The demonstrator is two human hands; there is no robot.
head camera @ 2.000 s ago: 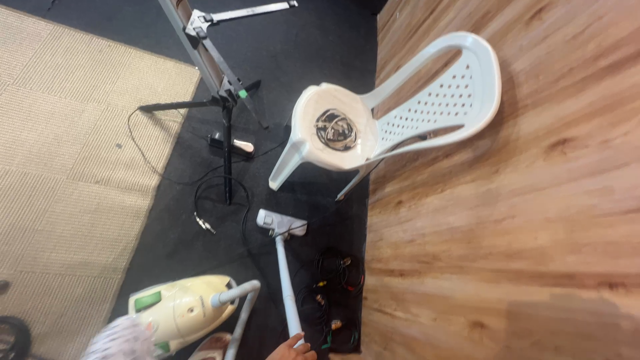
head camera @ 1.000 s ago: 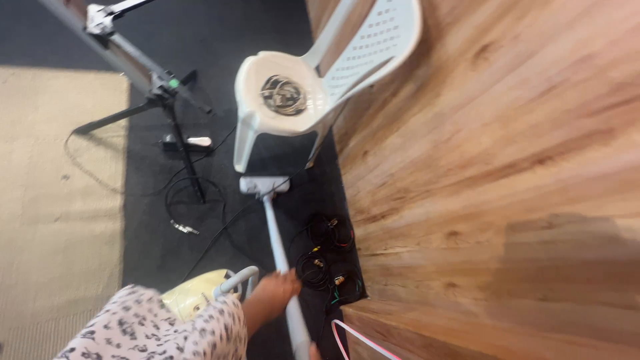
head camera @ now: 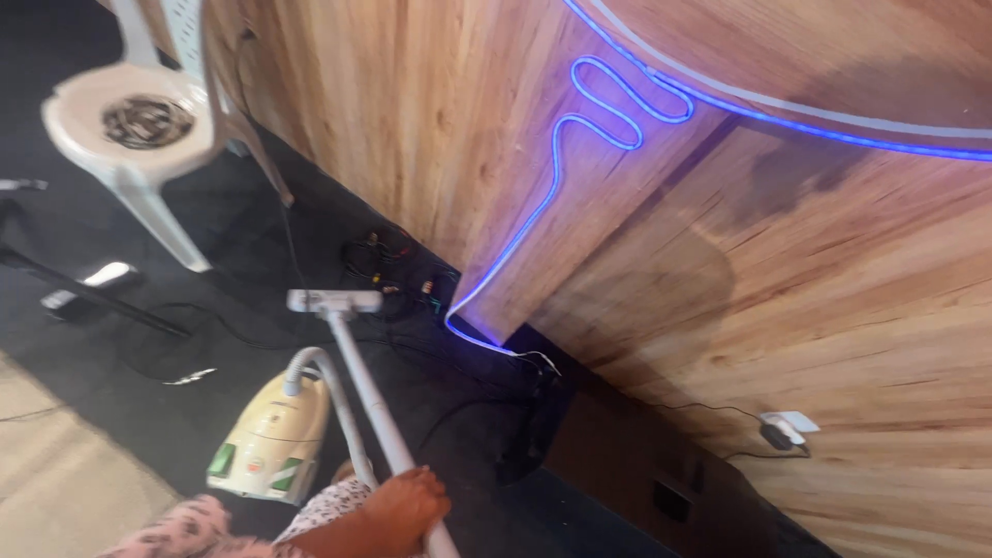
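My left hand (head camera: pixel 407 508) is closed around the pale tube (head camera: pixel 372 407) of a vacuum cleaner, low in the view. Its flat floor head (head camera: pixel 335 301) rests on the dark carpet beside a tangle of cables. The cream canister (head camera: pixel 275 434), with green parts, stands left of the tube, and a grey hose (head camera: pixel 341 403) arches from it toward my hand. A patterned sleeve (head camera: pixel 329 508) shows near the forearm. My right hand is not in view.
A white plastic chair (head camera: pixel 116 163) holds coiled cable (head camera: pixel 147 122). Cables (head camera: pixel 387 267) lie along the wood-panelled wall, where a blue light strip (head camera: pixel 527 225) hangs. A dark box-shaped unit (head camera: pixel 651 473) stands lower right, near a plugged-in adapter (head camera: pixel 783 434). Black stand leg (head camera: pixel 93 291) at left.
The view has swung right, bringing in the blue light strip and dark unit. One second ago two hands were on the tube; now only the left shows, still gripping it.
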